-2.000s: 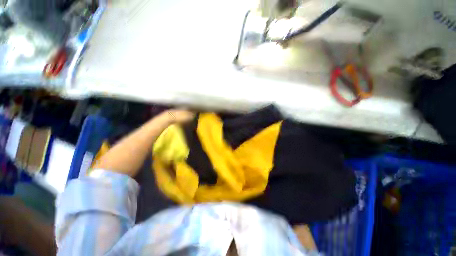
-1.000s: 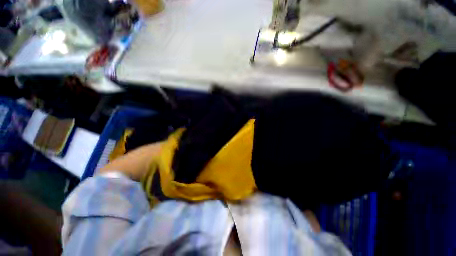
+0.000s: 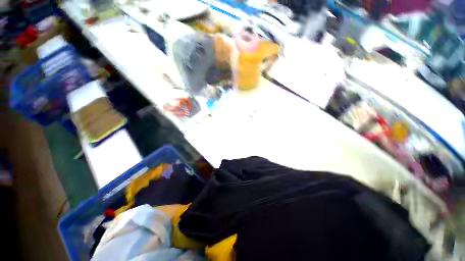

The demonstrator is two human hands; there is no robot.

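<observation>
A large black garment (image 3: 316, 216) with mustard-yellow cloth (image 3: 222, 249) at its lower left lies bunched in front of me, against the front edge of the white table (image 3: 285, 130). My left sleeve shows at the bottom left. A strip of my left wrist (image 3: 171, 209) runs from it to the yellow cloth; the hand itself is hidden by the garment, so its grip cannot be told. My right hand is not in view. A blue crate (image 3: 76, 237) below my left arm holds black and yellow cloth (image 3: 140, 186). The picture is blurred.
Red-handled scissors (image 3: 179, 106) lie near the table edge. Behind them are a grey bundle (image 3: 191, 58) and an orange cup-like thing (image 3: 248, 63). A white bench (image 3: 114, 158) with a brown cushion (image 3: 99, 120) and another blue crate (image 3: 30, 97) stand left. Mixed fabrics (image 3: 382, 127) lie right.
The view has swung left and up along the tables. The black garment now spreads across the lower right and covers most of the yellow cloth. The lit machine area has left the picture.
</observation>
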